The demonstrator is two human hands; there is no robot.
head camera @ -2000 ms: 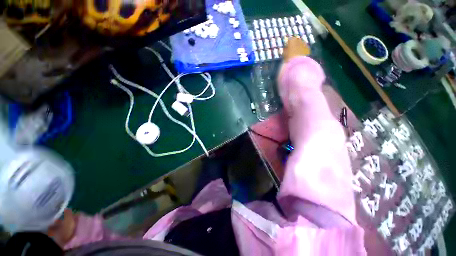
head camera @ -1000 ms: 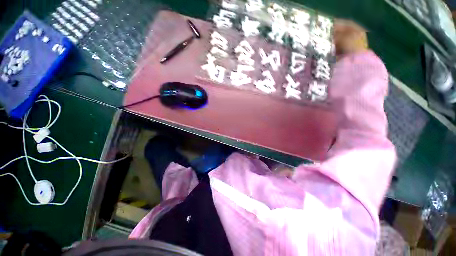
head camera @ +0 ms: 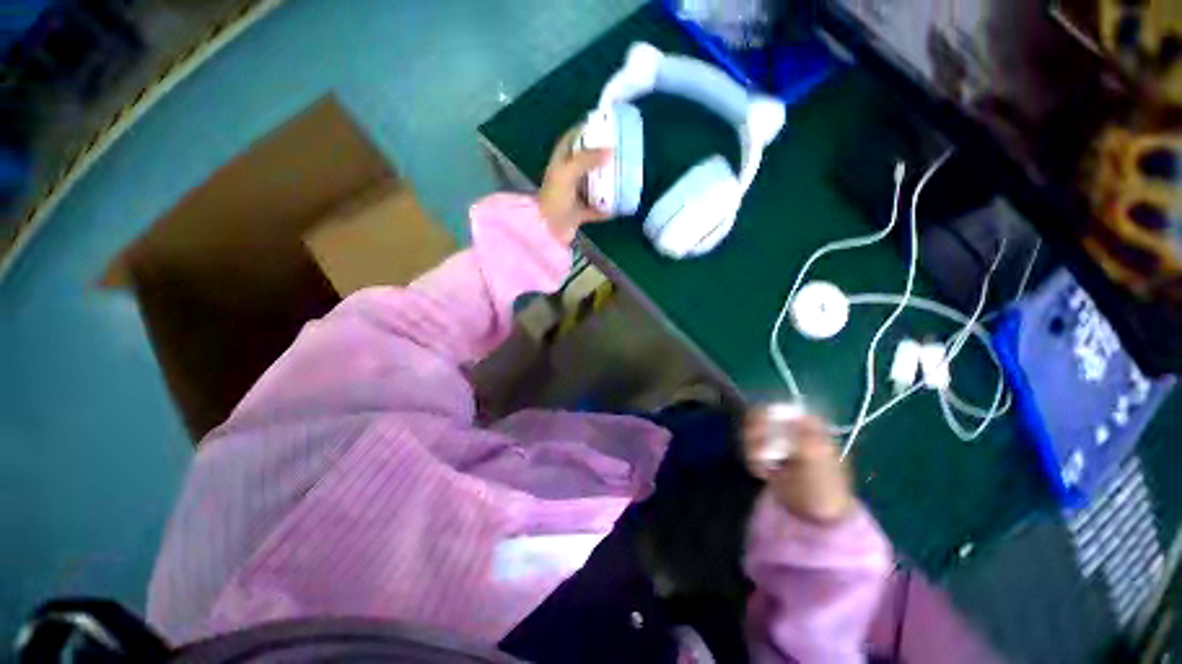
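The white and pale-blue cat-ear headphones (head camera: 694,214) are over the green bench (head camera: 700,305) near its left corner. My left hand (head camera: 568,188) holds them by the left ear cup. My right hand (head camera: 801,470) is blurred over the bench's front edge, with a small white piece (head camera: 780,435) pinched in its fingers. A round white puck (head camera: 819,310) and small white blocks (head camera: 922,365) on looped white cables lie on the bench between the headphones and the blue tray.
A blue tray (head camera: 1056,415) with small white pieces is at the right, beside a tray of rowed pieces (head camera: 1117,545). An open brown carton (head camera: 240,260) is low at the left. A dark monitor edge runs along the upper right.
The view has swung left from the pink mat to the headphones and carton. My right hand has left the clear tray and now pinches a white piece. My left hand now shows, on the headphones.
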